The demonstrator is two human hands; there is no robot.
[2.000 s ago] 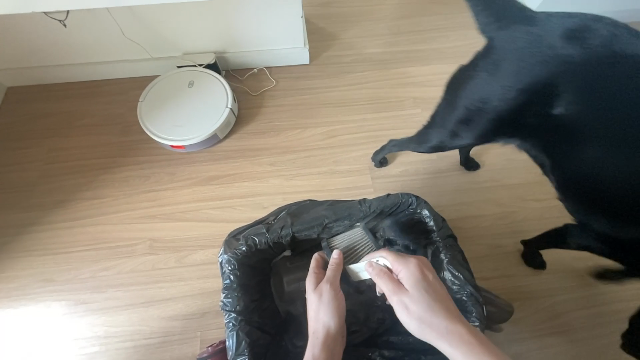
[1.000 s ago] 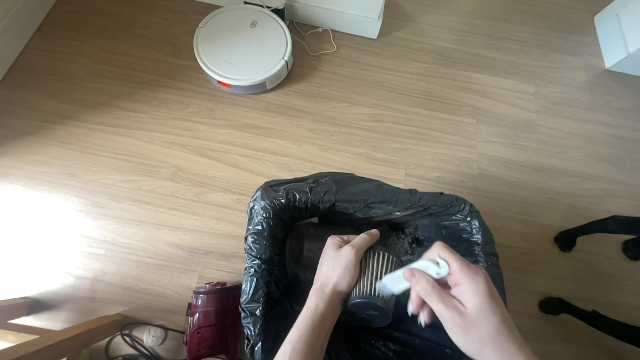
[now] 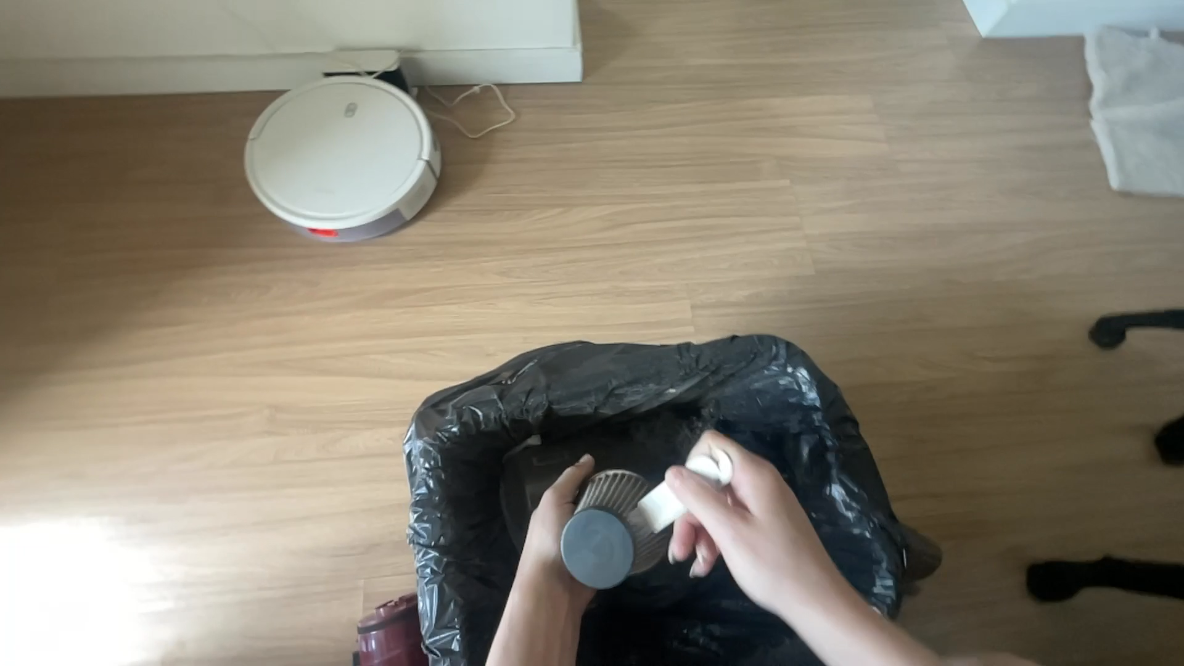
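Over a bin lined with a black plastic bag (image 3: 638,379), my left hand (image 3: 555,532) holds a pleated cylindrical filter (image 3: 612,486) whose round grey end cap (image 3: 598,548) faces up toward me. My right hand (image 3: 754,523) grips a small white brush (image 3: 668,502) by its handle, with the tip against the filter's pleats. Its bristles are hard to make out. Grey dust lies inside the bag beyond the hands, beside a dark rounded container (image 3: 520,481) partly hidden by my left hand.
A white robot vacuum (image 3: 340,153) sits by the wall at its dock (image 3: 365,61), a thin cable (image 3: 476,111) beside it. A dark red appliance part (image 3: 390,634) stands left of the bin. Black chair-base legs (image 3: 1110,575) are at right, a grey cloth (image 3: 1138,111) at upper right.
The filter has tilted so its end cap faces me more. The black dog seen two seconds ago at right is out of view. The brush stays in my right hand at the pleats.
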